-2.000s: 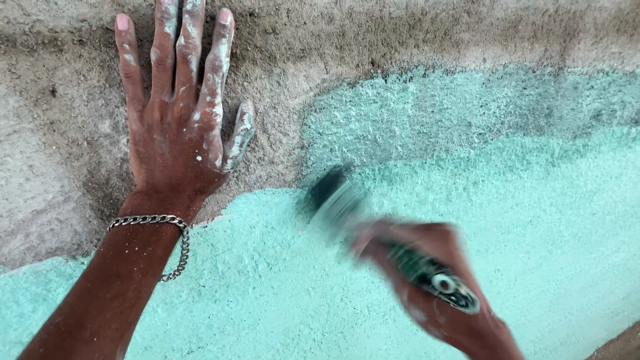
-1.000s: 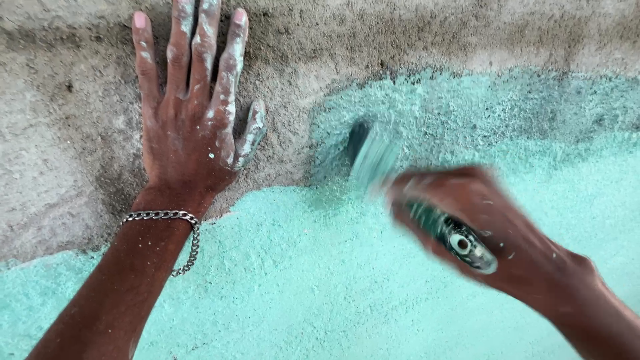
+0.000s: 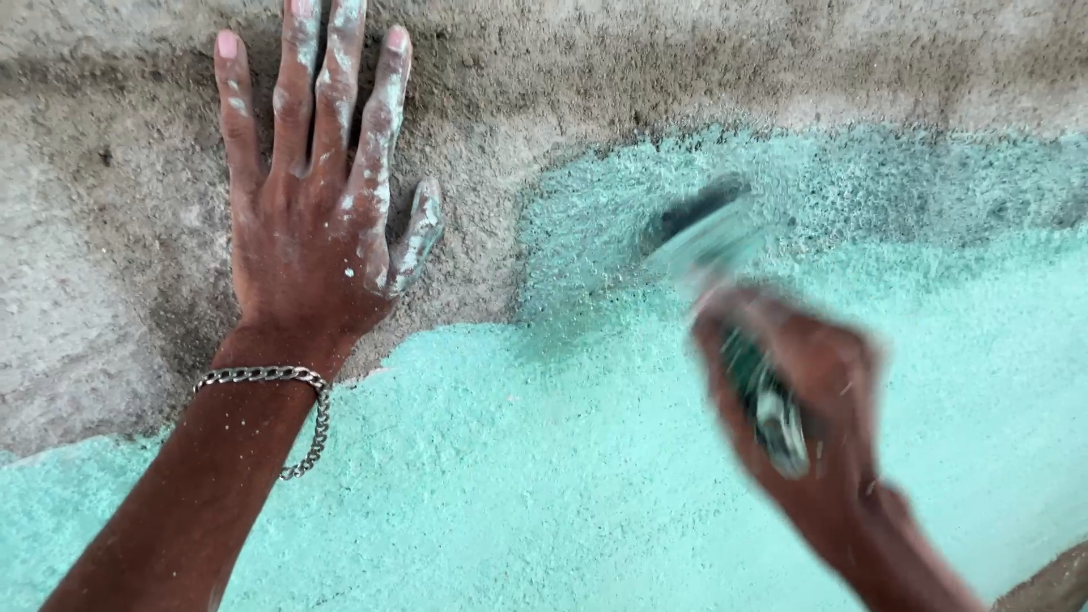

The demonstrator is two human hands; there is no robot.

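Note:
My left hand [image 3: 310,204] lies flat with spread fingers on the bare, rough grey wall [image 3: 484,195]. Dried pale paint spots its fingers and thumb, and a chain bracelet [image 3: 263,374] hangs round the wrist. My right hand [image 3: 790,382], blurred by motion, grips a paintbrush [image 3: 769,416] by its dark green handle. The brush's dark bristles are against or close over a thin, darker turquoise patch of the wall, up and right of the thicker turquoise paint [image 3: 510,476]. Exact contact of the bristles is blurred.
A dark stained band [image 3: 680,72] of rough wall runs along the top. The painted area's edge slopes unevenly below my left hand. A brownish surface [image 3: 1054,578] shows at the bottom right corner.
The brush in my right hand has moved up and right from the thicker paint's edge into the thin turquoise patch. My left hand has stayed flat on the wall.

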